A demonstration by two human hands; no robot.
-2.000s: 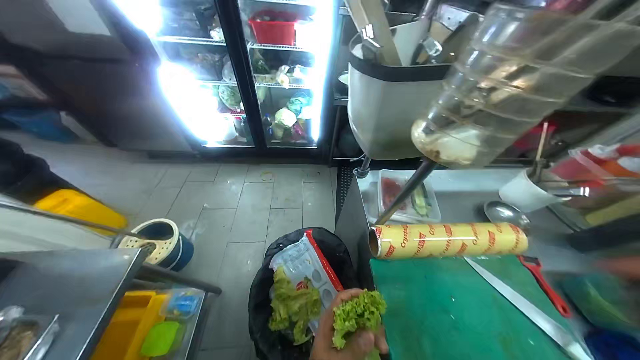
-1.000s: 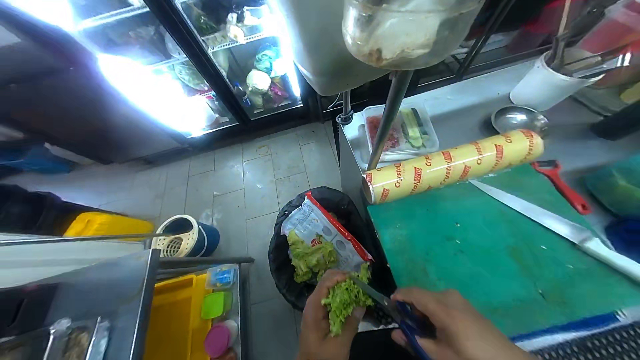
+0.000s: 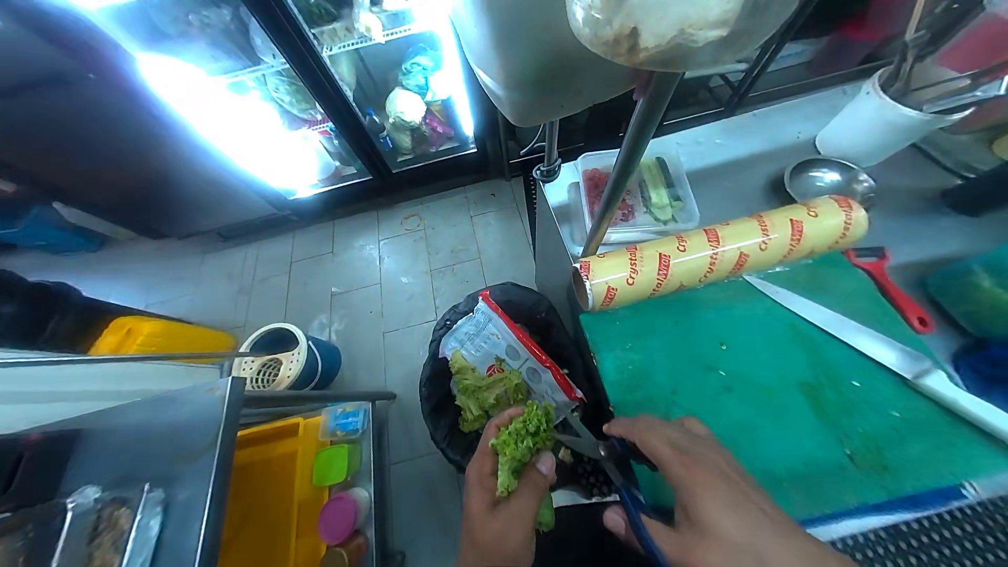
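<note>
Curly green lettuce is held in my left hand above the near side of a black-lined bin. My right hand grips dark-blue-handled scissors, their blades parted and pointing at the lettuce's right edge. Inside the bin, a larger, limp lettuce leaf lies against a printed plastic packet with a red edge. To the right, a green cutting board bears a long knife and, along its far edge, a roll of cling film.
A red-handled peeler, a metal bowl and a clear food container are on the counter. A metal pole rises beside the roll. At left stand a steel shelf, a yellow tray and a blue bucket. A lit fridge is behind.
Two seconds ago only my left hand showed near the lettuce; my right hand with the scissors was at the lettuce one second ago and remains beside it. The view has swung toward the counter.
</note>
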